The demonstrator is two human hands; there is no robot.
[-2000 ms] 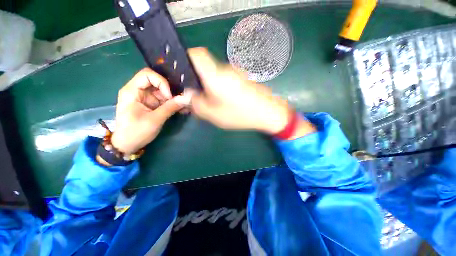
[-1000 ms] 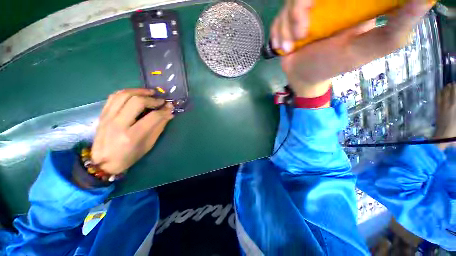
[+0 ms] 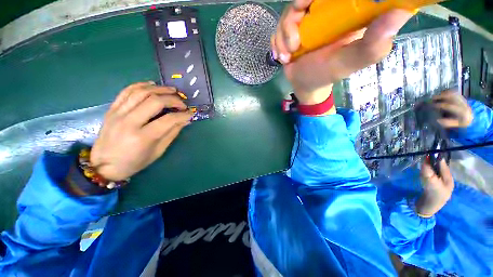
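Observation:
The black phone body (image 3: 181, 59) lies flat on the green bench, with a white square near its far end and small pale and orange marks. My left hand (image 3: 143, 127) rests at its near end, fingertips on the small end part (image 3: 201, 114); whether they pinch it is hidden. My right hand (image 3: 335, 57) grips the yellow-orange electric screwdriver (image 3: 346, 21), its black nose (image 3: 274, 58) at the right edge of the round perforated screw plate (image 3: 248, 46). The bit tip is too small to make out.
Clear blister trays (image 3: 400, 81) with shiny pockets lie on the right. Another person's hands (image 3: 437, 186) are over their near side, holding a dark object. A black cord (image 3: 400, 155) crosses there. A pale rail (image 3: 81, 19) runs along the bench's far edge.
The phone body came down from between both hands onto the bench. My right hand left it, took up the screwdriver and has shifted left to the screw plate. Another person's hands came into view.

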